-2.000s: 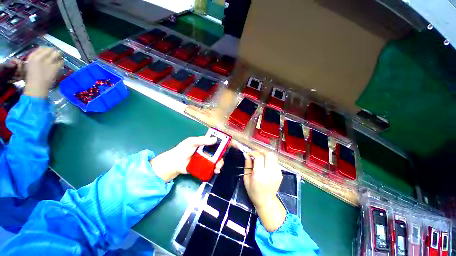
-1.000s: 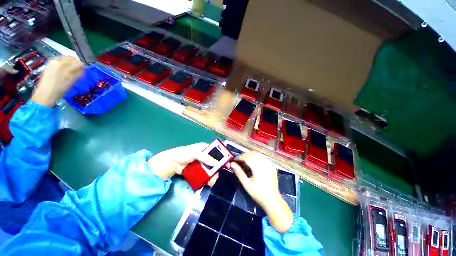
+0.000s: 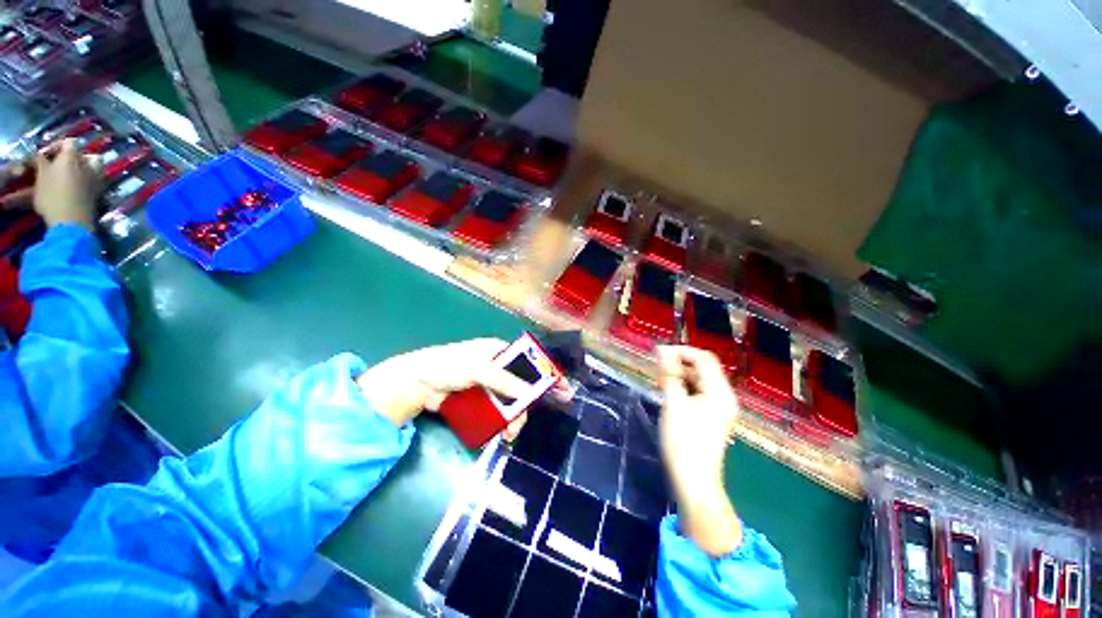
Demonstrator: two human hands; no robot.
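My left hand (image 3: 438, 377) is shut on a red housing (image 3: 474, 417), tilted, with its white-framed window (image 3: 523, 372) facing up. A dark piece (image 3: 562, 350), perhaps a black panel, shows beside the housing's upper end; I cannot tell what holds it. My right hand (image 3: 699, 417) is raised to the right of the housing, apart from it. Its fingertips are closed together; whether something thin is between them cannot be told. Below both hands lies the panel tray (image 3: 423, 577) with black panels (image 3: 572, 513) in its pockets.
Clear trays of red housings (image 3: 713, 328) stand behind the work, backed by a cardboard support (image 3: 737, 121). Another housing tray (image 3: 886, 567) is at the lower right. A blue parts bin (image 3: 272, 248) sits at the left, beside a neighbouring worker's hand (image 3: 67, 187) and blue sleeve.
My right hand has moved away from the housing, up and to the right. The dark piece now shows by the housing's upper end. The neighbour's hand has moved left from the blue bin.
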